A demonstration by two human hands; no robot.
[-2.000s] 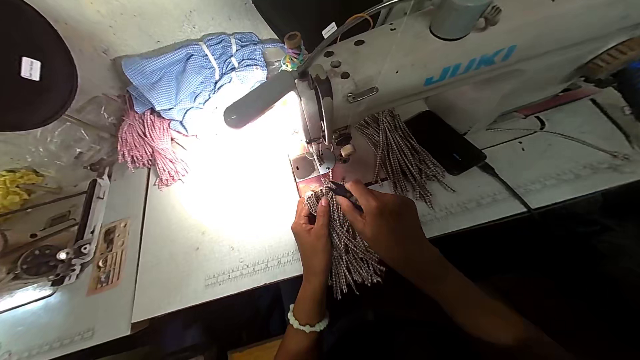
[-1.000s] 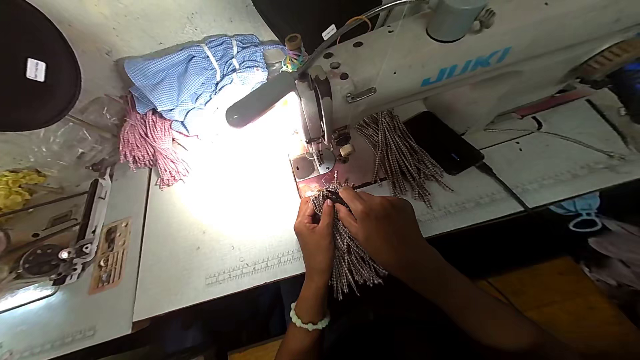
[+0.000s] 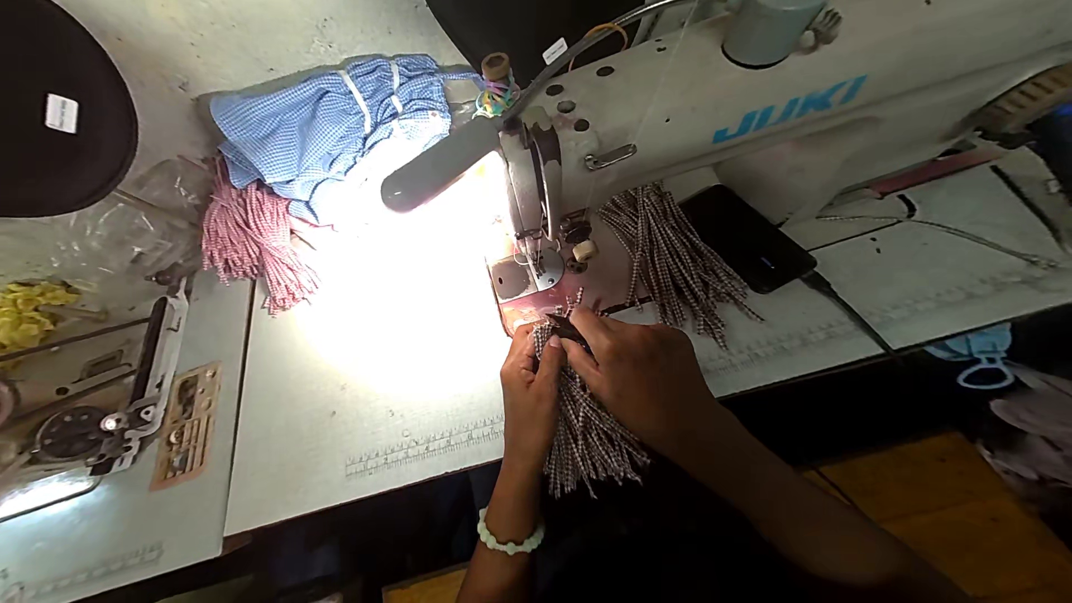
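My left hand (image 3: 532, 385) grips the upper end of a bundle of thin brown-and-white checked fabric cords (image 3: 590, 435), whose loose ends hang over the table's front edge. My right hand (image 3: 636, 364) holds a small dark tool (image 3: 565, 328), perhaps thread snips, against the cords' gathered top; its fingers partly hide it. Just beyond both hands are the needle plate (image 3: 528, 275) and presser foot of a Juki sewing machine (image 3: 670, 126). A second bundle of similar cords (image 3: 670, 255) lies under the machine arm, right of the needle.
A black phone (image 3: 749, 239) with a cable lies beside the second bundle. Blue checked fabric (image 3: 327, 126) and pink checked cords (image 3: 251, 239) lie at the back left. A lamp (image 3: 440, 167) hangs left of the needle. Another machine (image 3: 84, 427) stands at far left.
The dark tool, visible in my right hand two seconds ago, was mostly hidden one second ago and shows again at the cords' top. Both hands stay near the same place.
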